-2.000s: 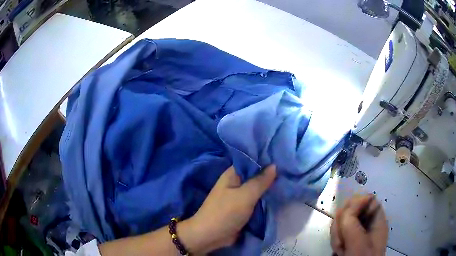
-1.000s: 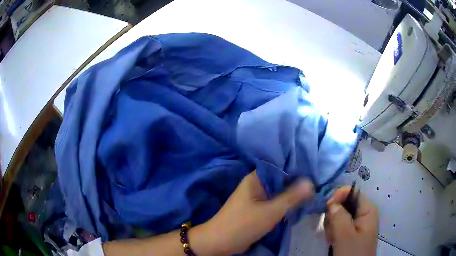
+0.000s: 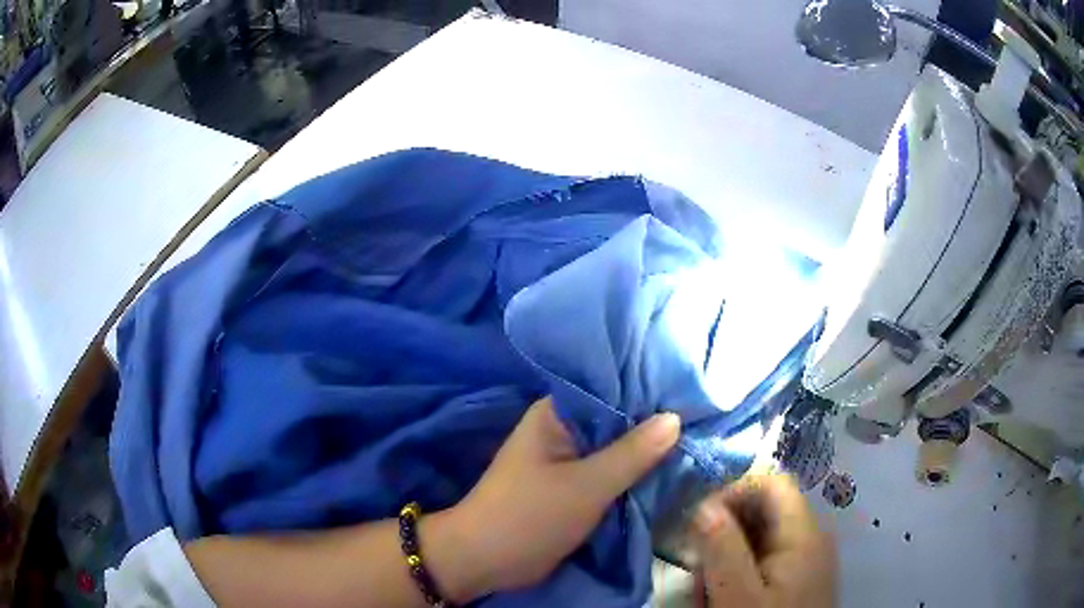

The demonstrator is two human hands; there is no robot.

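A blue garment [image 3: 357,356] lies bunched over the white table, with a lighter blue panel [image 3: 583,309] folded up near its right side. My left hand [image 3: 535,499] grips the garment at a narrow stitched edge [image 3: 701,445], with the thumb on top. My right hand [image 3: 767,546] is just right of that edge, blurred and cut off by the bottom of the picture. Its fingers are curled around a dark, slim tool, the thread snips; only a dark part shows between the fingers. I cannot tell if the right fingertips touch the cloth.
The white sewing machine head [image 3: 915,238] stands at the right, with its pale bed [image 3: 927,523] below. A lamp [image 3: 846,30] is at the upper right. A neighbouring white table [image 3: 107,226] is at the left. Bright glare covers part of the cloth near the machine.
My right hand has moved left to the cloth edge; the dark blades seen earlier are now mostly hidden. My left hand moved right, then back left with the cloth. The view has shifted.
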